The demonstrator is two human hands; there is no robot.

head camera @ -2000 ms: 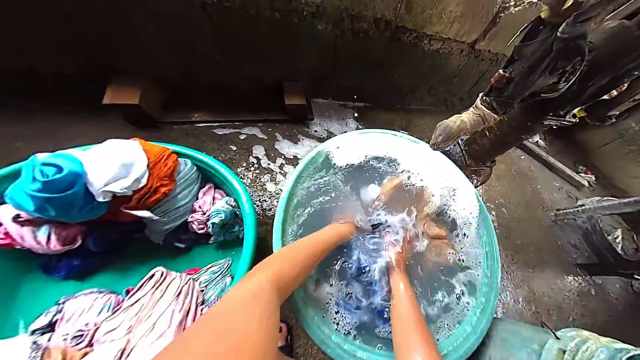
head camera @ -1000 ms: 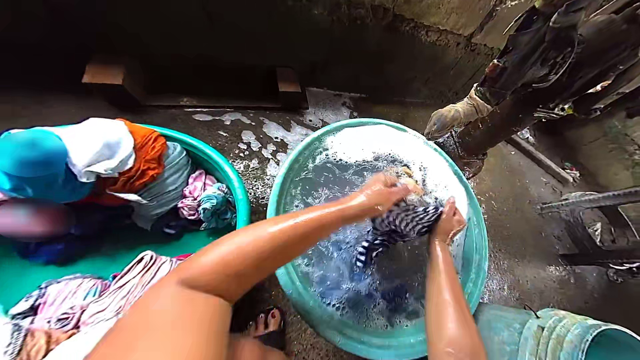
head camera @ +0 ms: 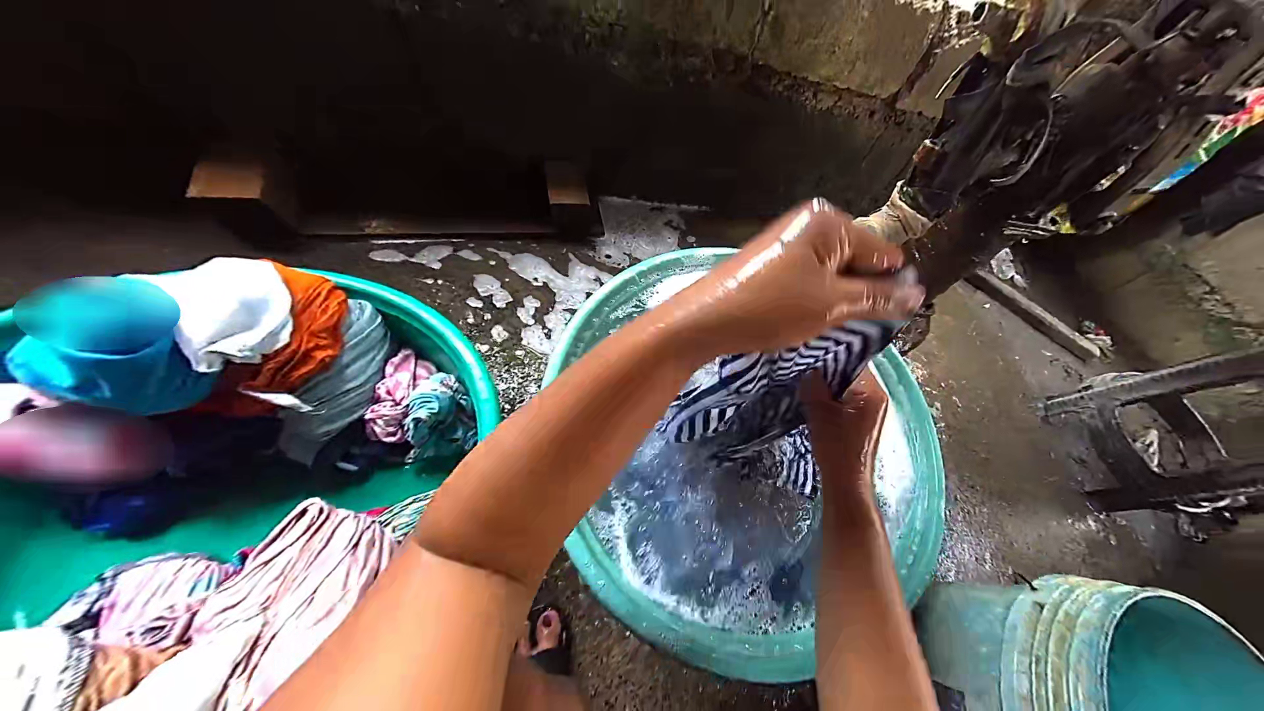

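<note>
My left hand (head camera: 825,281) is raised over the far side of a round green plastic basin (head camera: 918,474), its fingers closed on one end of a wet navy-and-white striped cloth (head camera: 780,380). Lower and a little to the right, my right hand (head camera: 851,415) grips the same cloth, partly hidden behind it. The cloth hangs bunched and twisted between and below both hands, its lower folds just above or touching the soapy water (head camera: 691,523). Under the water's surface a dark patch shows; what it is, I cannot tell.
A larger green tub (head camera: 474,365) on the left holds clothes, among them a white cloth (head camera: 232,311) and an orange one (head camera: 306,321). A green bucket (head camera: 1037,642) lies on its side at lower right. Wooden pieces (head camera: 1165,395) are at right; a tree trunk (head camera: 963,237) stands behind the basin.
Two seconds ago both hands were in the sudsy water. They came up with the striped cloth, and since one second ago my left hand has risen further with its end.
</note>
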